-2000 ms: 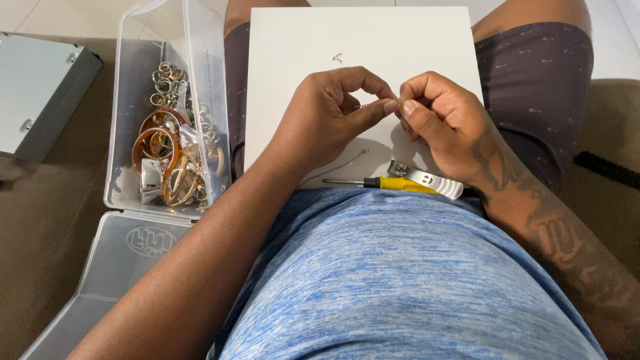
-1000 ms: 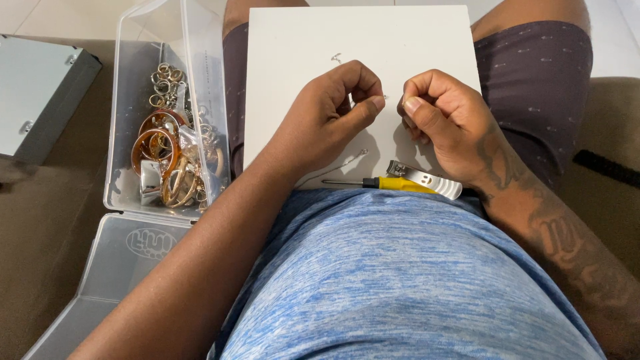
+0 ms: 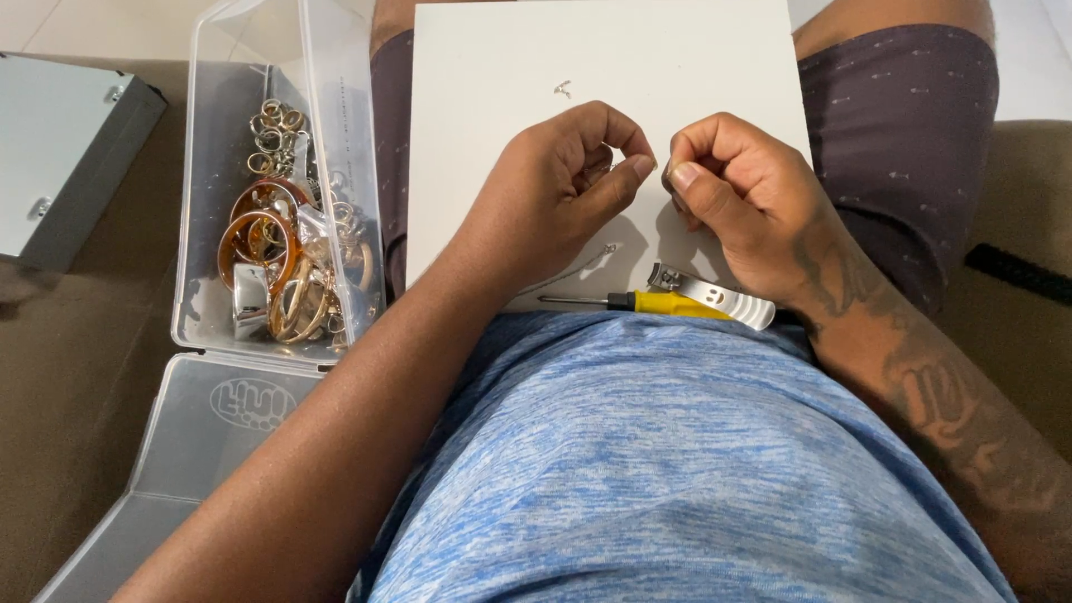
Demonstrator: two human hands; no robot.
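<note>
Over a white board (image 3: 494, 50) on the lap, my left hand (image 3: 586, 172) pinches thumb and index finger together, with a bit of thin silver-coloured chain (image 3: 596, 172) showing inside its curled fingers. My right hand (image 3: 724, 188), a small gap to the right, also has its thumb and index finger pressed together; what it pinches is too small to tell. Beyond the hands lies a small silver-coloured piece of jewellery (image 3: 563, 89). Nearer the body, a thin chain (image 3: 578, 270) lies on the board, beside a yellow-handled screwdriver (image 3: 670, 304) with a metal nail clipper (image 3: 720, 296) resting across its handle.
At the left, an open clear plastic box (image 3: 205, 251) holds rings, bangles and other jewellery, its lid (image 3: 176, 461) folded towards the body. A grey metal case (image 3: 59, 151) lies farther left on the brown seat. A black strip (image 3: 1017, 272) lies at the right.
Two seconds ago the fingertips of both hands met; now they are apart, with a small gap between them.
</note>
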